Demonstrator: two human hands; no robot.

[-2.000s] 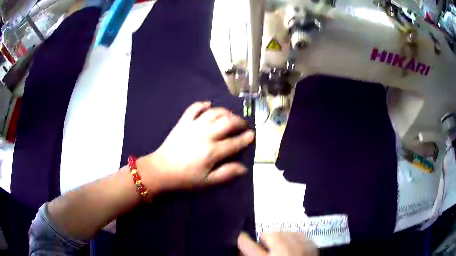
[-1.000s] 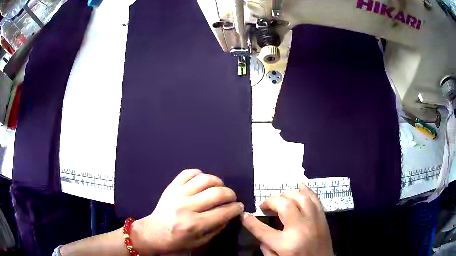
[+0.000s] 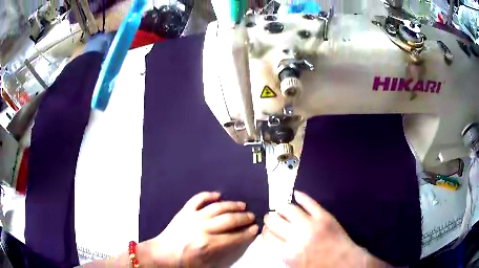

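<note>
A dark purple fabric panel (image 3: 194,141) lies flat on the white table, its right edge under the presser foot (image 3: 257,155) of the cream sewing machine (image 3: 336,73). My left hand (image 3: 210,227) rests on the panel near its right edge, in front of the foot, palm down with fingers slightly bent. My right hand (image 3: 310,230) is just right of that edge, fingertips at the edge, close to my left fingertips. Whether its fingers pinch the cloth is not clear. The lower end of the panel is hidden by my hands and the picture's edge.
A second dark piece (image 3: 362,178) lies under the machine arm at right. A dark strip (image 3: 55,157) lies at the table's left. A blue bar (image 3: 116,57) hangs above the table. Yellow-green handles (image 3: 446,182) lie by the machine base. Part of a person shows at upper left.
The view has tilted up, showing more of the machine. Both hands are nearer the presser foot than a second ago. My left hand has moved from beside the foot toward the table's front since the earliest frame.
</note>
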